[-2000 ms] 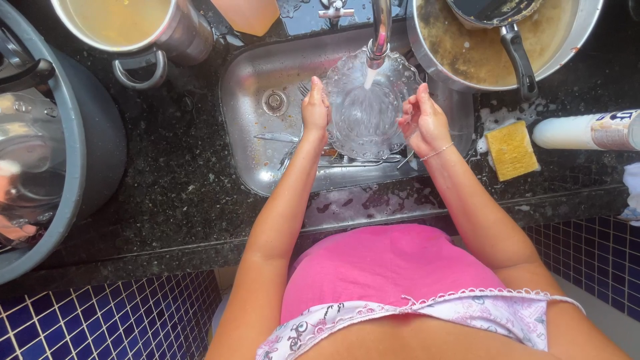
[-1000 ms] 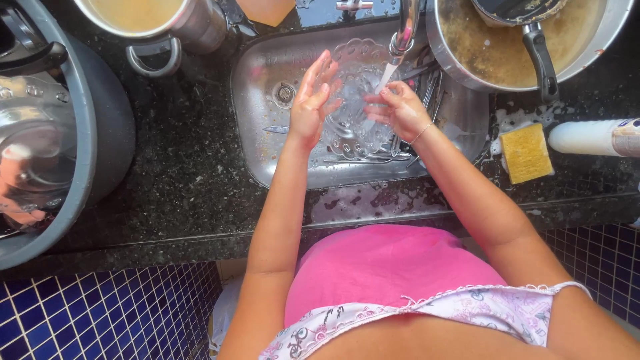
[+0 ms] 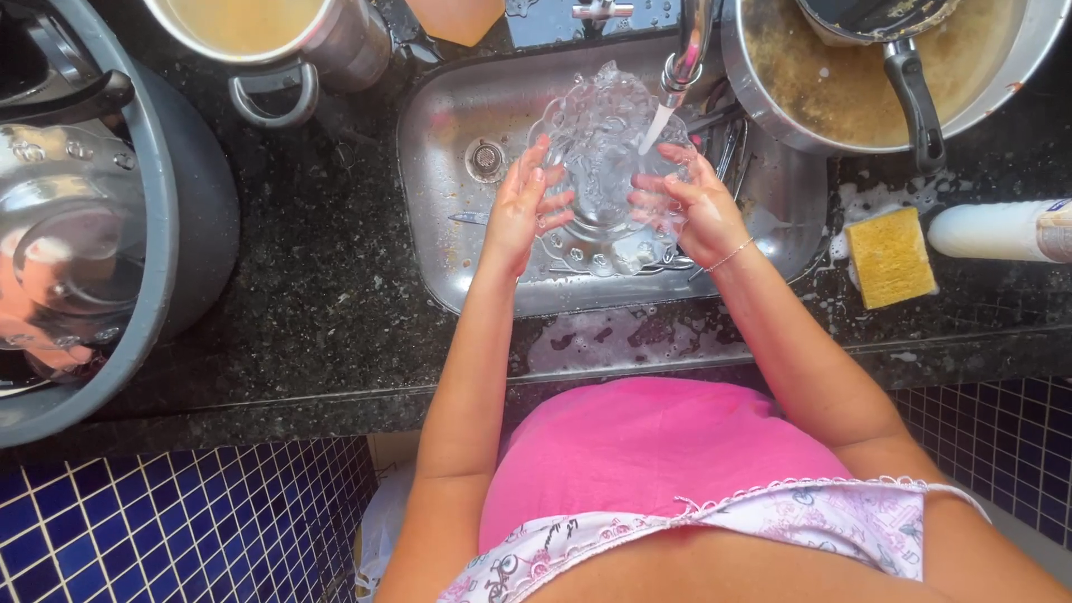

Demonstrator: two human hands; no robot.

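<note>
A clear glass bowl with a scalloped rim (image 3: 599, 193) is in the steel sink (image 3: 435, 268), filled with splashing water from the running faucet (image 3: 682, 71). My left hand (image 3: 528, 201) is at the bowl's left side, fingers spread over its edge. On the opposite side, my right hand (image 3: 691, 201), a thin bracelet at its wrist, has its fingers in or behind the splashing water. Both hands touch or nearly touch the glass; whether they bear its weight, I cannot tell. Metal cutlery (image 3: 733, 159) lies beside and below the bowl, partly hidden.
A yellow sponge (image 3: 890, 258) and a white bottle (image 3: 992, 230) lie right of the sink. A wide pot (image 3: 762, 105) of murky water holds a black-handled pan (image 3: 917, 100). At left are a metal pot (image 3: 352, 50) and a large grey tub (image 3: 188, 193) holding glassware.
My right hand has moved from the water stream to the bowl's right side. My left hand, raised a second ago, is now lower at the left edge.
</note>
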